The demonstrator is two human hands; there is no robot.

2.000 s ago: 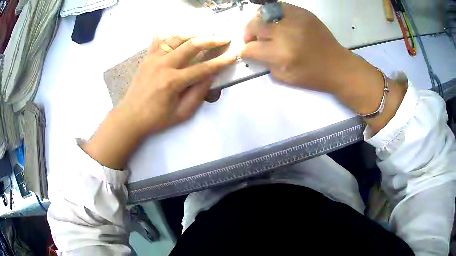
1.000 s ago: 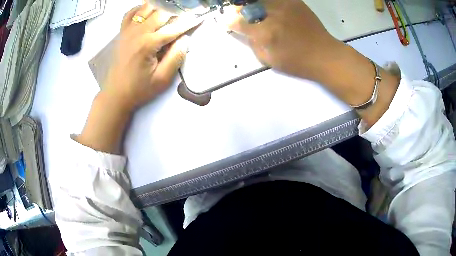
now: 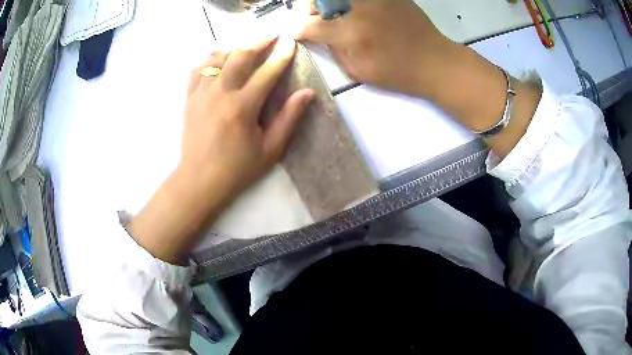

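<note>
A taupe strip [image 3: 327,156] lies over a cream panel [image 3: 267,206], its near end close to the table's front edge. Its far end runs up to the lit needle area [image 3: 277,8] of the sewing machine, cut by the top edge of the picture. My left hand [image 3: 239,111] lies flat on the strip and panel with its fingers spread, pressing but not closed on them. My right hand [image 3: 371,41] is at the strip's far right edge, fingertips bent onto it beside a dark grey block [image 3: 332,7]; glare hides the exact contact.
A measuring tape [image 3: 429,168] runs along the front edge. Stacks of panels [image 3: 31,90] and strips [image 3: 52,239] stand at left. A white card [image 3: 97,17] and dark scrap [image 3: 94,54] lie upper left. Orange-red snips [image 3: 540,24] lie upper right.
The taupe strip has swung from the left to point toward the front edge, and the cream panel now shows beneath it. My left hand has moved right over them. My right hand stays by the needle area.
</note>
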